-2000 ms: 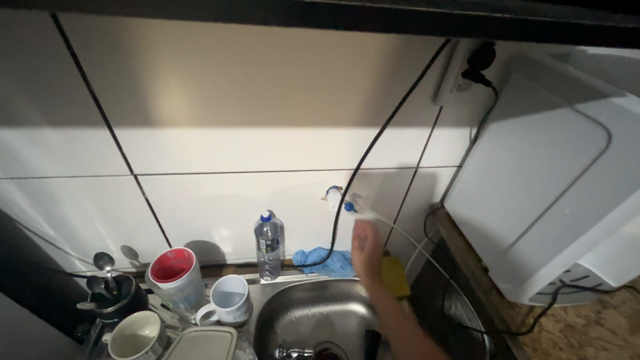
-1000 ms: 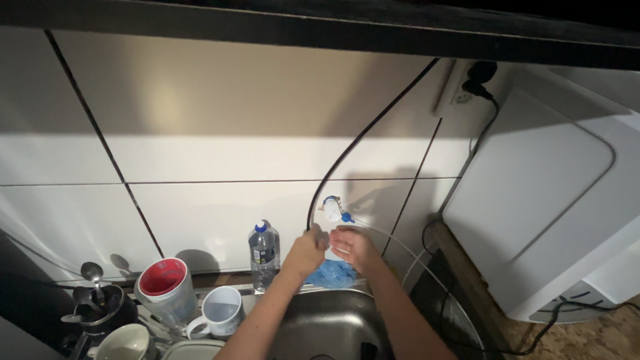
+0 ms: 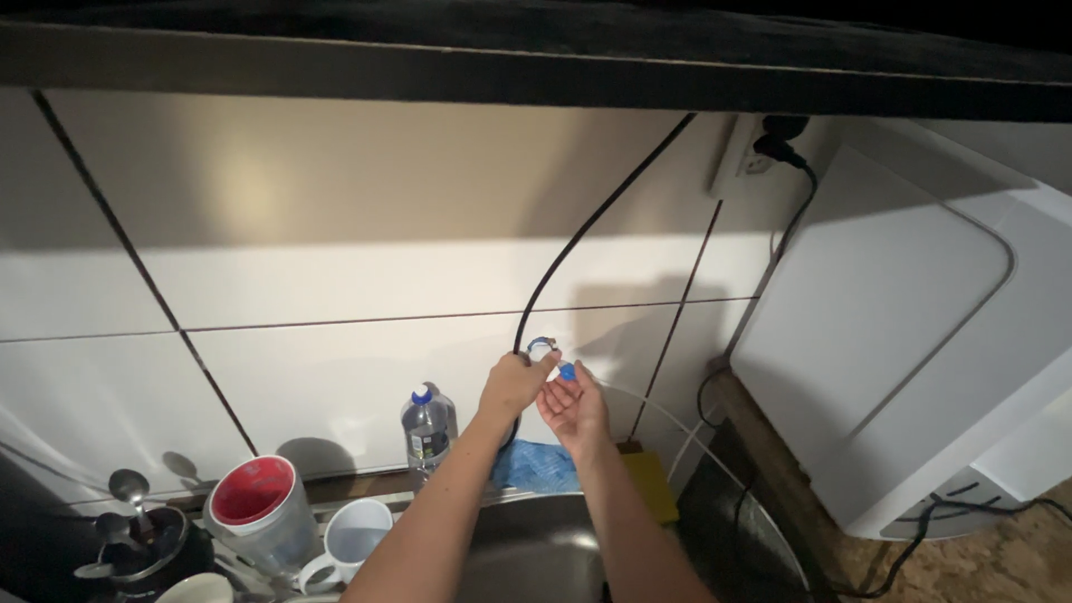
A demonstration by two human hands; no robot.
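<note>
Near the tiled wall, a white plastic pipe fitting (image 3: pixel 540 352) with a blue rim sticks out above the sink (image 3: pixel 536 553). My left hand (image 3: pixel 512 385) is at its left side, thumb laid against it, close to a black cable (image 3: pixel 563 251). Just right of it, my right hand (image 3: pixel 578 406) is palm up with curled fingers, its fingertips at a small blue connector (image 3: pixel 568 371). A thin white tube (image 3: pixel 653 404) runs from there down to the right. Whether either hand grips firmly is hard to tell. Below the hands lies a blue cloth (image 3: pixel 536 466).
A clear bottle (image 3: pixel 425 435), a white mug (image 3: pixel 356 536), a red-lined cup (image 3: pixel 255 494) and a pot with spoons (image 3: pixel 146 544) stand at left. A yellow sponge or cloth (image 3: pixel 649 486) lies right. A white appliance (image 3: pixel 888 310) fills the right; a dark shelf edge (image 3: pixel 536 75) hangs overhead.
Two seconds ago only my right hand showed. My left hand then came in near the black cable and is now up against the white fitting. My right hand has moved up to the blue connector.
</note>
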